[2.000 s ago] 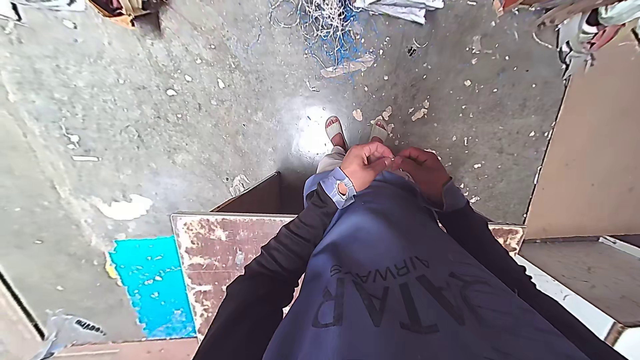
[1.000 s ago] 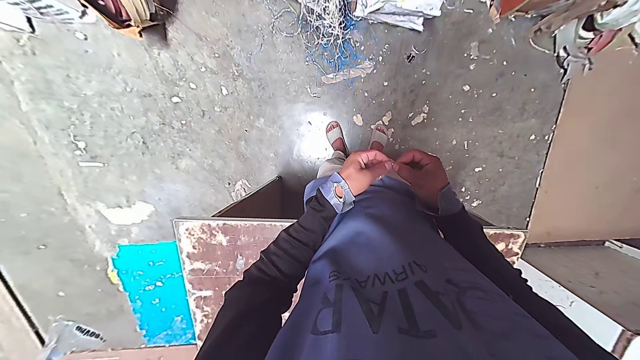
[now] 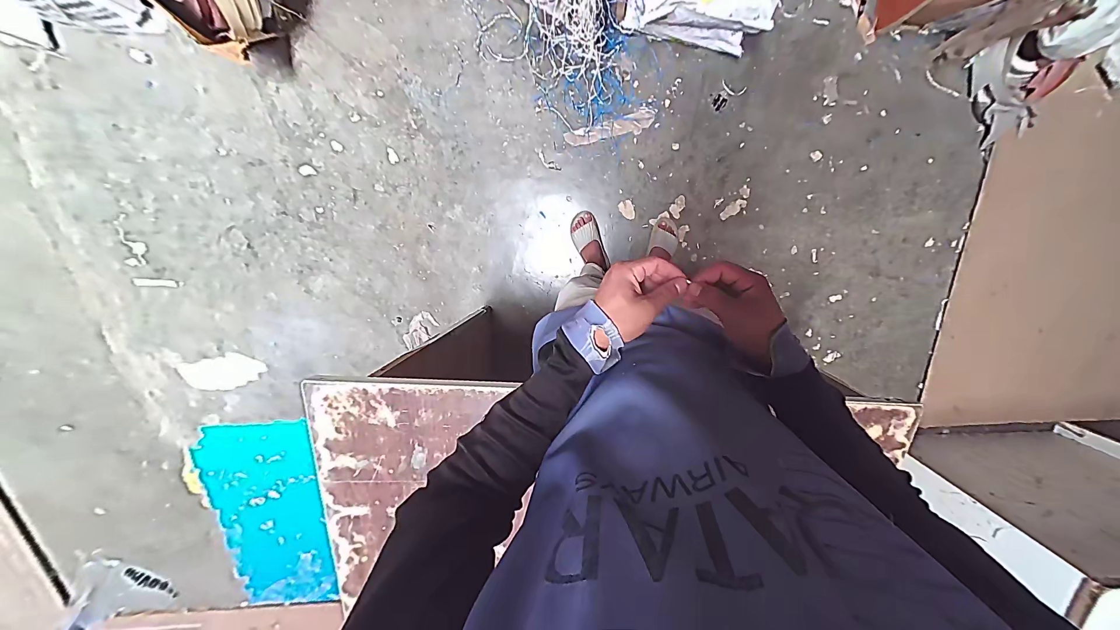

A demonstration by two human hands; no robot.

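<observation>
My left hand (image 3: 643,293) and my right hand (image 3: 739,306) meet at the fingertips in front of my body, over the lower end of a dark blue apron (image 3: 665,420) that bears printed letters. The fingers of both are bent and pinched close together. Whether something small, such as a thread or an edge of cloth, is between them cannot be made out. Black sleeves with light blue cuffs cover both arms. Below the hands my sandalled feet (image 3: 588,232) stand on the concrete floor.
A worn brown board (image 3: 376,455) lies under my left arm, beside a bright blue patch (image 3: 267,507). Tangled white and blue strings (image 3: 582,44) lie on the floor ahead. Cloth scraps (image 3: 1006,87) are piled at upper right, near a beige panel (image 3: 1032,262). A box (image 3: 227,26) stands at upper left.
</observation>
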